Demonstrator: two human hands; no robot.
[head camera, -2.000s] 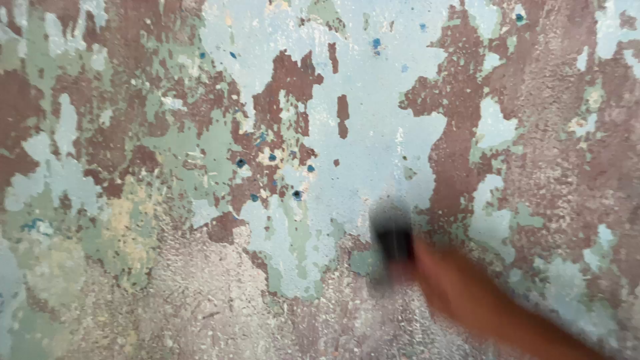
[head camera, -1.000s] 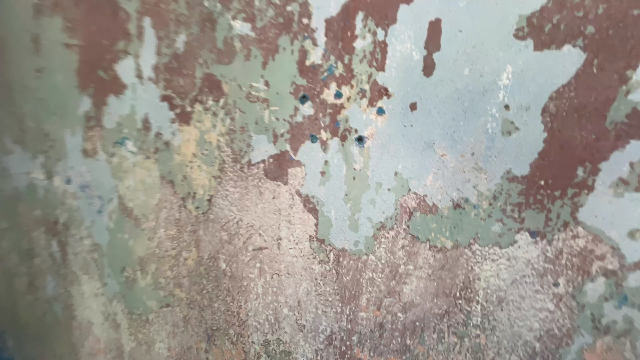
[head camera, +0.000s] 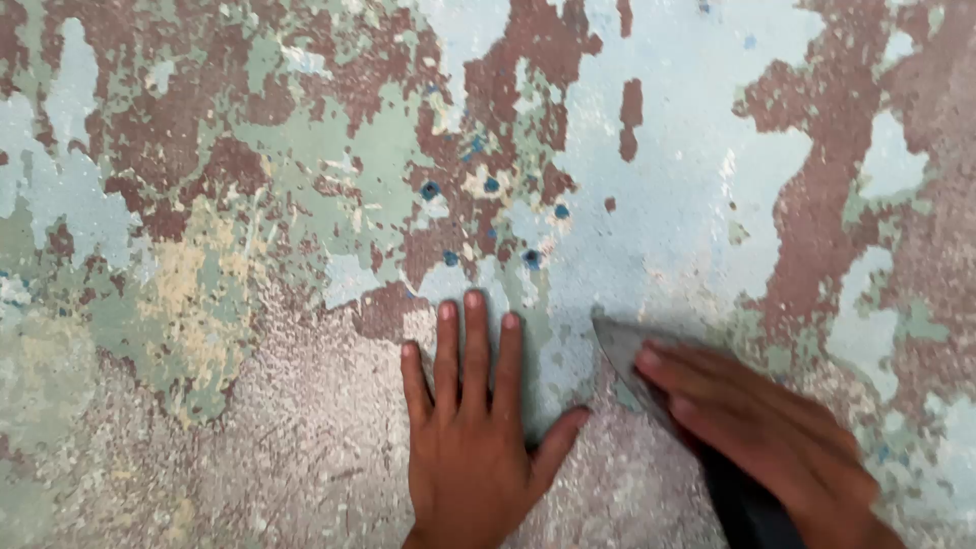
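My left hand (head camera: 473, 450) lies flat with its fingers spread on a wall (head camera: 366, 488) of worn, peeling paint, holding nothing. To its right, my right hand (head camera: 762, 427) grips a bladed tool (head camera: 621, 343), a scraper or knife, with a dark handle (head camera: 740, 496). The grey blade points up and left, its tip at the lower edge of a light blue paint patch (head camera: 656, 206). Whether the blade touches the wall is hard to tell. The right hand is slightly blurred and hides part of the blade and handle.
Green paint (head camera: 358, 152), reddish-brown patches (head camera: 820, 191) and a yellowish patch (head camera: 198, 290) cover the surface. Several small blue-rimmed spots, such as one dark spot (head camera: 531, 259), lie above my left hand. Rough, pale bare texture spans the lower part.
Both hands are in view now; neither showed one second ago. Two seconds ago only one blurred hand with a dark object was seen at the lower right. The view has shifted.
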